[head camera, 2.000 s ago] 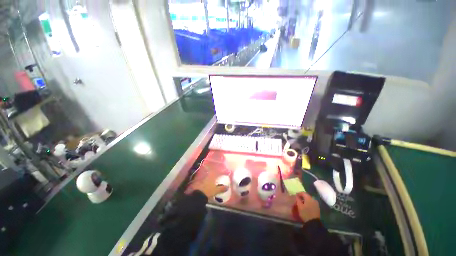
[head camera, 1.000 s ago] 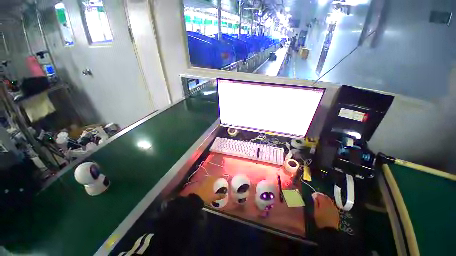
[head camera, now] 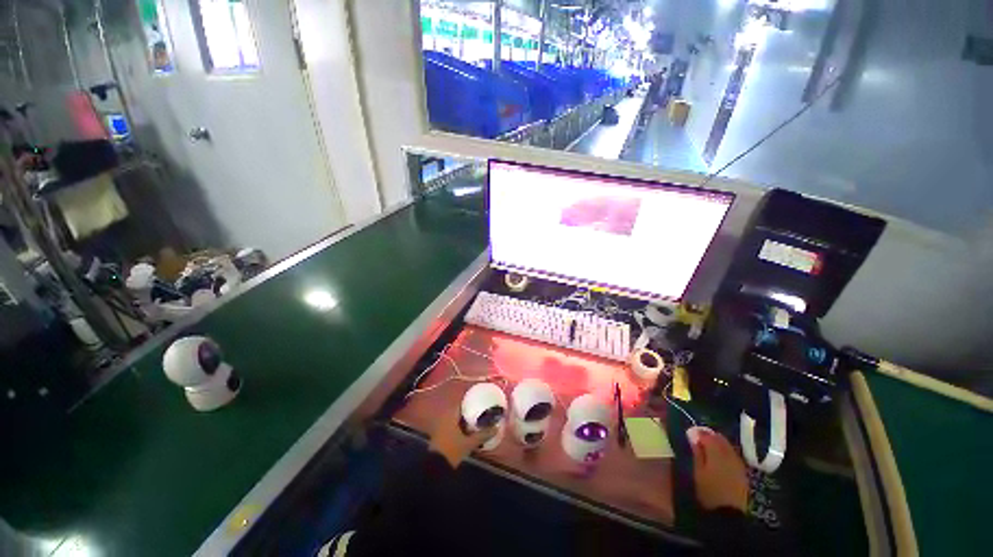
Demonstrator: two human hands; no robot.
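Observation:
Three white pan-tilt cameras stand in a row on the reddish mat (head camera: 512,468). My left hand (head camera: 455,441) is on the lower front of the leftmost camera (head camera: 483,403). The middle camera (head camera: 532,405) stands close beside it. The rightmost camera (head camera: 588,419) has a face glowing violet. My right hand (head camera: 719,470) lies over the white mouse (head camera: 702,436), which is mostly hidden under it. The monitor (head camera: 610,229) shows a white window with a pinkish picture. A white keyboard (head camera: 550,324) lies below it.
Another white camera (head camera: 201,372) stands on the green belt (head camera: 327,337) at left. A black label printer (head camera: 789,343) with a hanging white strip (head camera: 764,433) stands at right. Yellow-green notes (head camera: 650,437), a dark pen (head camera: 620,413) and a tape roll (head camera: 647,363) lie near the mat.
My right hand has moved from beside the notes onto the mouse. The leftmost camera now stands more upright, its face further up. The pinkish picture left the monitor and is back. The view has shifted.

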